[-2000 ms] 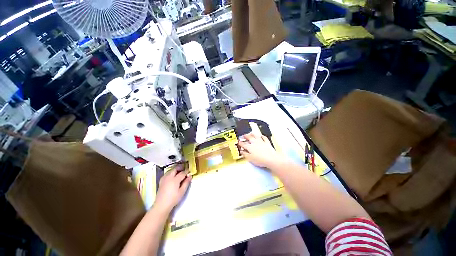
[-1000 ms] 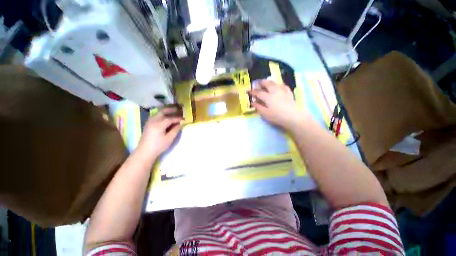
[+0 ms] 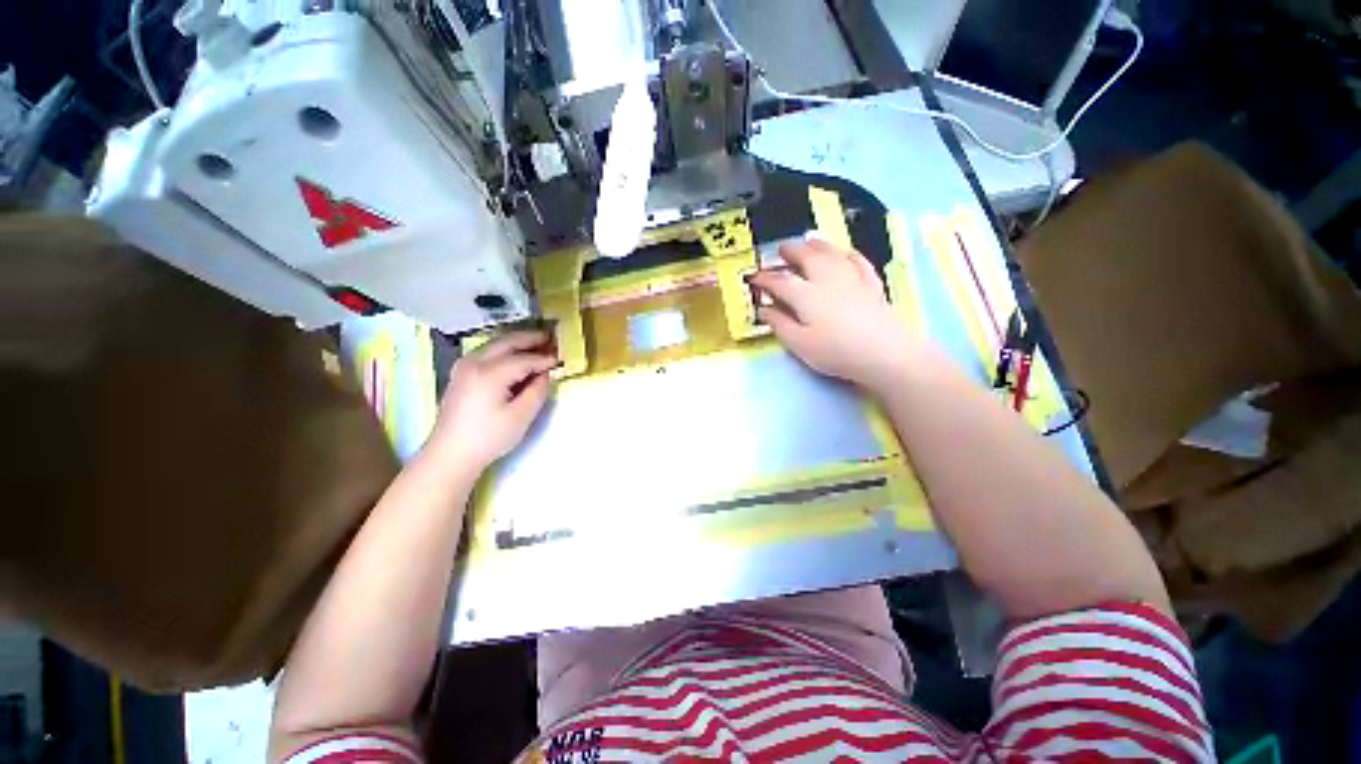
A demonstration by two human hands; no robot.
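The yellow sewing clamp lies under the machine head, around a window with a small pale rectangle in it. My left hand is at the clamp's left side, fingertips touching its edge. My right hand is at its right side, fingers bent against the edge. Whether either hand grips the clamp or only rests on it cannot be told. The shiny base plate, edged with yellow tape, lies under the clamp and hands.
The white sewing machine head stands at left. A brown bag hangs at left; brown bags lie at right with crumpled white paper. Black-and-red snips with a cord rest at the table's right edge. A dark-screened panel stands behind.
My view has tilted down and moved closer to the table. Both hands stay at the clamp's sides. The clamp's side arms now sit lower over the window than one second ago.
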